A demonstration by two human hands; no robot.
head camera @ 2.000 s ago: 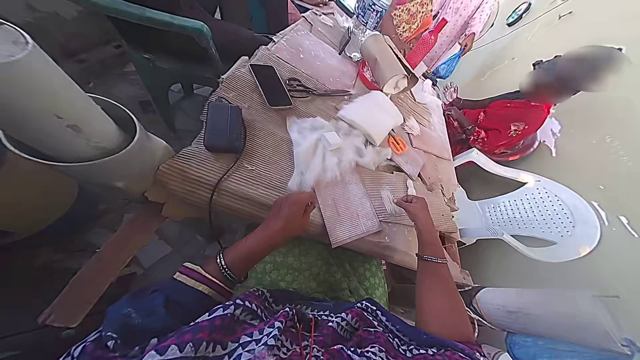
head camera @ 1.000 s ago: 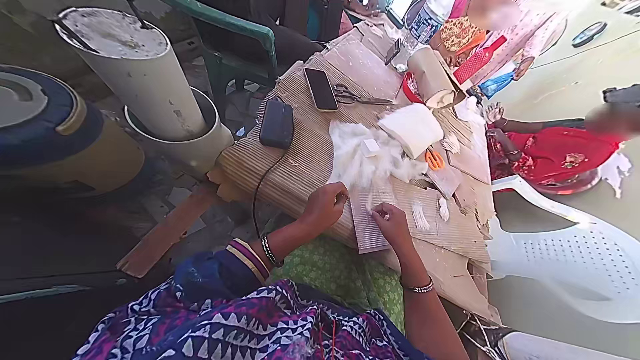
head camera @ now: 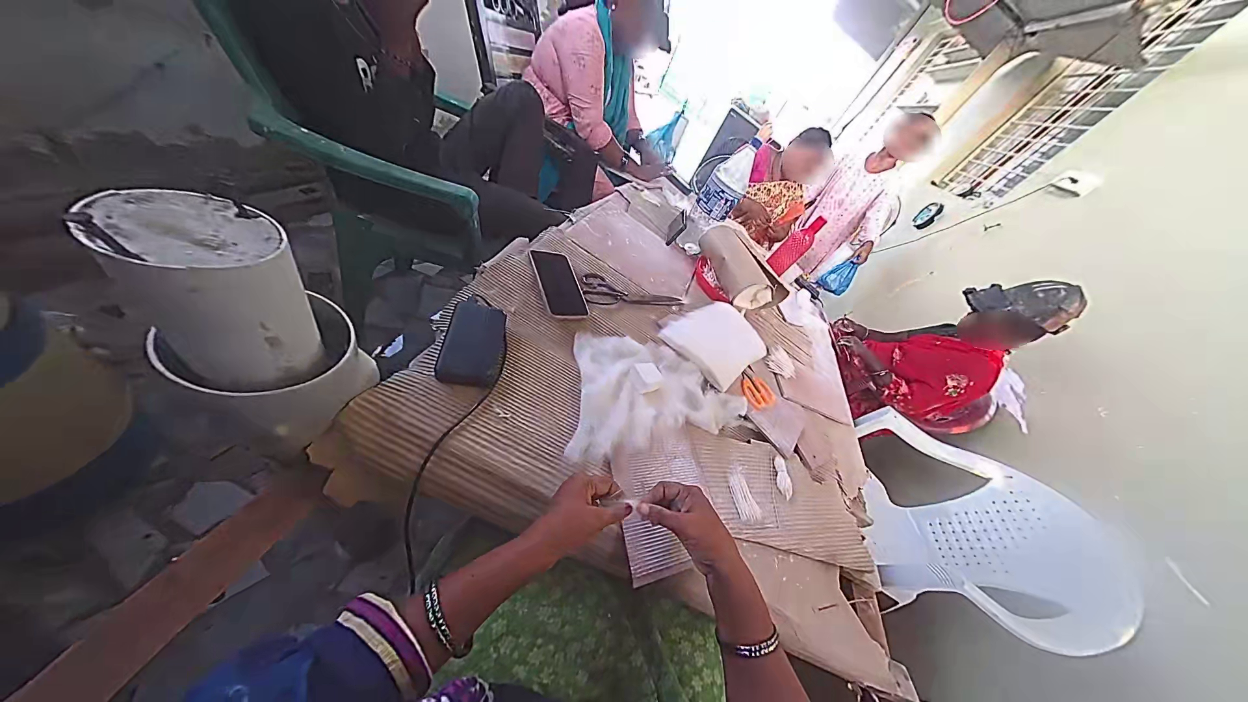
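My left hand (head camera: 582, 512) and my right hand (head camera: 682, 519) meet fingertip to fingertip over a ridged cardboard piece (head camera: 651, 546), with a small wisp of white fibre (head camera: 629, 504) pinched between them. Just beyond lies a loose heap of white cotton wool (head camera: 624, 414) with a small white block on it. A folded white pad (head camera: 714, 343) rests behind the heap, and orange-handled scissors (head camera: 757, 392) lie beside it. Right of the cardboard piece are small white fibre bundles (head camera: 743, 494).
The corrugated cardboard table cover (head camera: 409, 444) also carries a black case (head camera: 472, 341) with a cord, a phone (head camera: 559, 284), dark-handled scissors (head camera: 609, 292), a brown roll (head camera: 738, 266) and a plastic bottle (head camera: 721, 190). A white plastic chair (head camera: 1004, 531) stands right; several people are around the far side.
Both hands have come together over the cardboard piece; two seconds ago they were apart, the right one holding white fibre. The view has tilted up, showing more people beyond the table.
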